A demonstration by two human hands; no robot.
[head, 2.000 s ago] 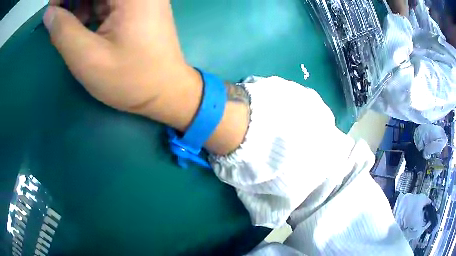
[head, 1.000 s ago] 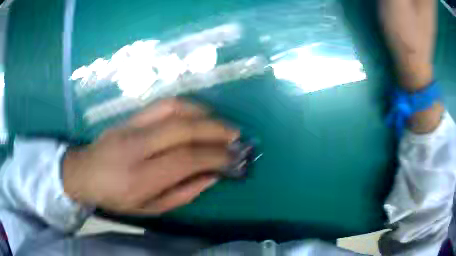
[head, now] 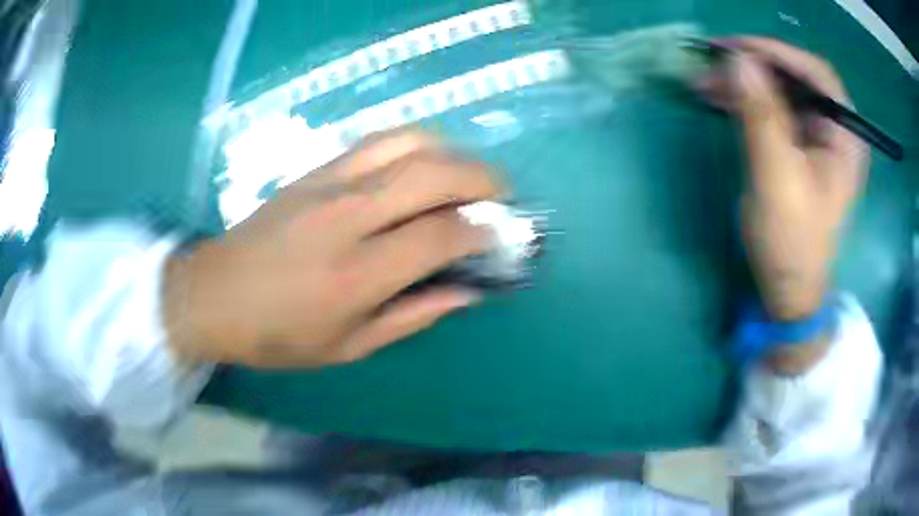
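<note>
My left hand (head: 348, 252) is at centre left, over the green mat. Its fingertips hold a small dark unit with a bright white glare (head: 514, 242); blur hides its details. My right hand (head: 791, 151) is at the upper right and holds slim black tweezers (head: 857, 126), whose back end points down to the right. The tweezers' tips are blurred. The clear release liner (head: 494, 119) lies behind my left hand, with two rows of small white adhesive pieces (head: 453, 91) and strong glare at its left.
The green mat (head: 605, 373) has a pale line (head: 224, 81) at the left and a white edge at the upper right. A blue band (head: 791, 331) is on my right wrist. Bright reflective material (head: 30, 171) shows at the far left.
The view has swung from my right forearm to the mat's middle. Since one second ago, my right hand has come down into view with the tweezers; my left hand still holds the unit.
</note>
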